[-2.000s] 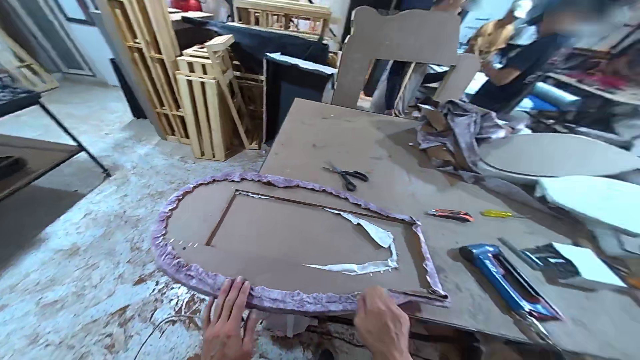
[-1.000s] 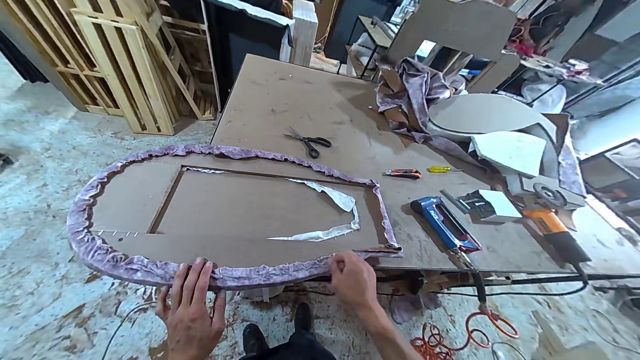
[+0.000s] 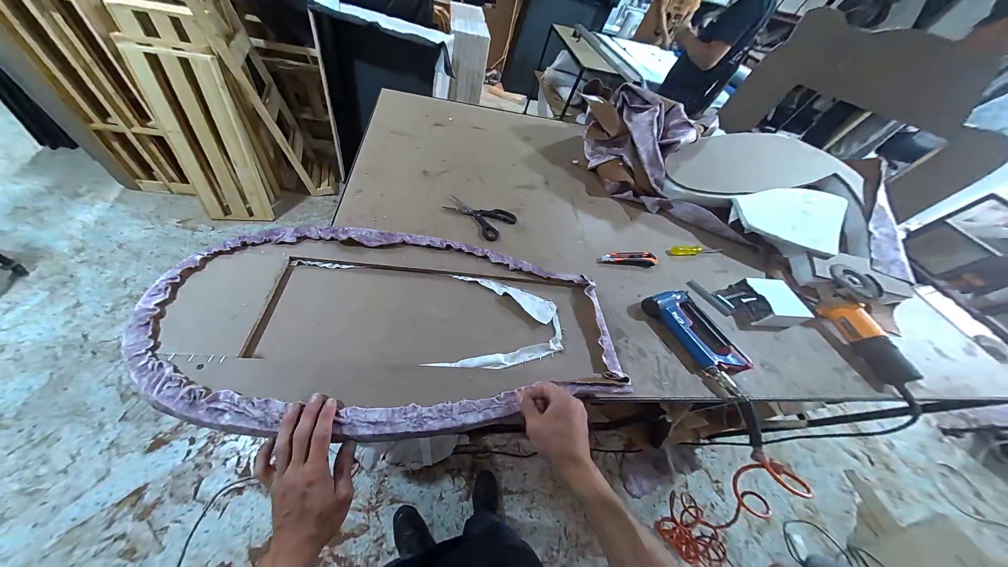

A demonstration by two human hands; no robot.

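Note:
A rounded upholstery panel (image 3: 213,307) lies flat on the workbench, its rim wrapped in gathered mauve velvet fabric (image 3: 441,417). My left hand (image 3: 307,465) rests with fingers spread over the near fabric edge, left of the middle. Farther right, my right hand (image 3: 555,425) pinches the fabric on the same near edge between thumb and curled fingers. A rectangular cutout shows within the panel, with torn white strips (image 3: 528,303) along part of it. Right of the panel lies a blue pneumatic staple gun (image 3: 693,327) with a hose.
Black scissors (image 3: 484,216), a utility knife (image 3: 628,259), a yellow screwdriver (image 3: 685,251) and an angle grinder (image 3: 866,339) lie on the workbench (image 3: 409,150). Crumpled mauve fabric (image 3: 638,142) is at the back. Wooden frames (image 3: 189,118) stand left; a person (image 3: 709,55) is behind.
The view has shifted, bringing the grinder into sight. Both hands remain at the near edge of the panel; the right hand's fingers stay closed on the fabric.

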